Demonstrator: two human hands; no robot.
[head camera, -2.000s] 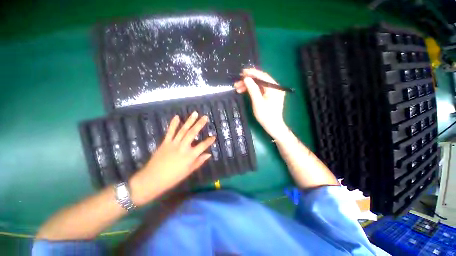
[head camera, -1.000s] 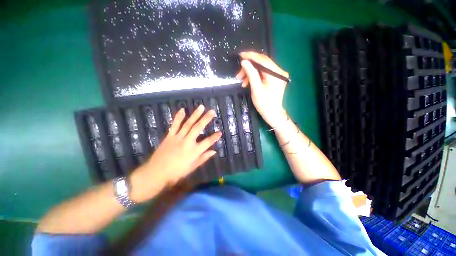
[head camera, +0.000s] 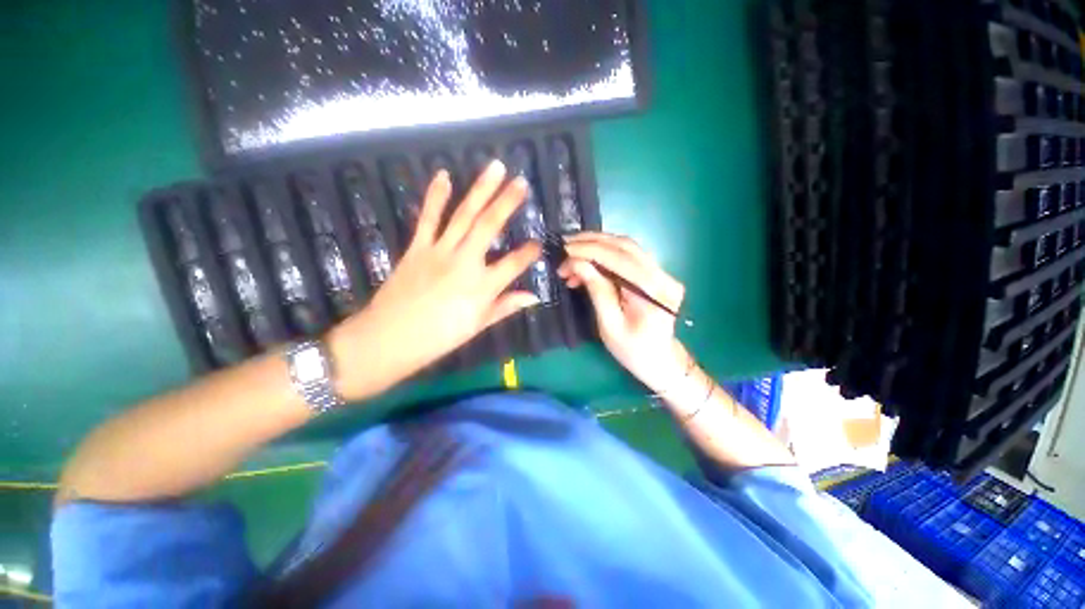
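Observation:
A black component tray (head camera: 155, 226) with ribbed columns of shiny workpieces (head camera: 244, 282) lies in front of me. My left hand (head camera: 434, 292) rests palm down over its middle-right columns, fingers spread, and hides the pockets under it. My right hand (head camera: 625, 297) is at the tray's right edge, gripping thin dark tweezers (head camera: 643, 293). Their tip is near the right-hand columns; whether it holds a part is too small to tell. A flat black parts tray (head camera: 208, 89) with many scattered white specks (head camera: 345, 119) lies just beyond the component tray.
Tall stacked black trays (head camera: 910, 214) stand at the right. White and tan paper (head camera: 833, 422) is at lower right, above blue plastic crates (head camera: 952, 529). A short yellow tape (head camera: 510, 374) marks the green mat (head camera: 71, 321) at the component tray's near edge.
My right hand with the tweezers has moved from the parts tray's near right edge down to the component tray. My left hand stays on the component tray. The view has shifted, so the trays appear higher.

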